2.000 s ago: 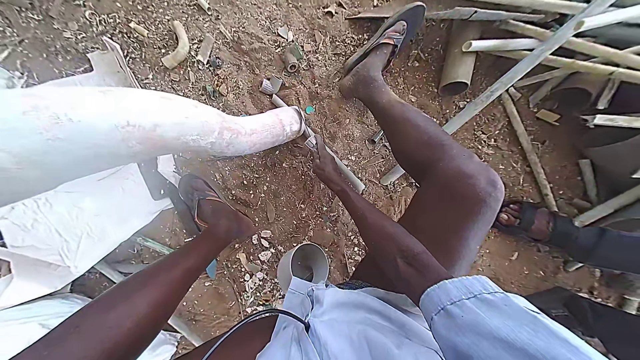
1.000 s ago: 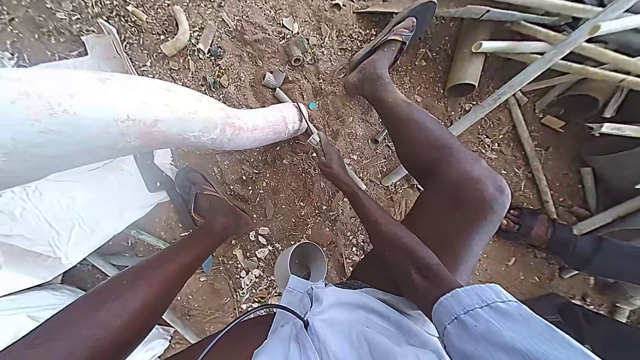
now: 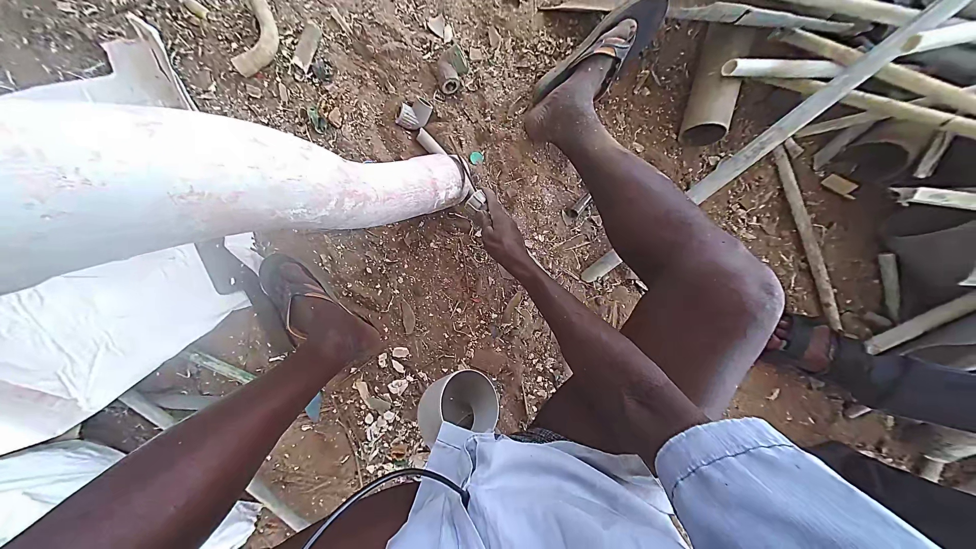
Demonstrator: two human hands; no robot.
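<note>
A large white tapered piece (image 3: 229, 171), with faint pinkish patches, reaches in from the left and narrows to an open end near the middle. Beside that end is my right hand (image 3: 499, 229), its fingers closed around the handle of a slim tool (image 3: 476, 200); the tool's blade or rod lies against the rim, and its exact kind cannot be told. A small green disc (image 3: 476, 158) lies on the soil just beyond the rim. No part of my left hand shows.
Pale pipes and poles (image 3: 831, 99) are piled at the upper right. A wide pipe piece (image 3: 459, 404) stands before me. White sheeting (image 3: 99, 328) lies at the left. Another person's sandalled foot (image 3: 808, 343) is at the right. Chips and short pipe offcuts (image 3: 448, 78) litter the ground.
</note>
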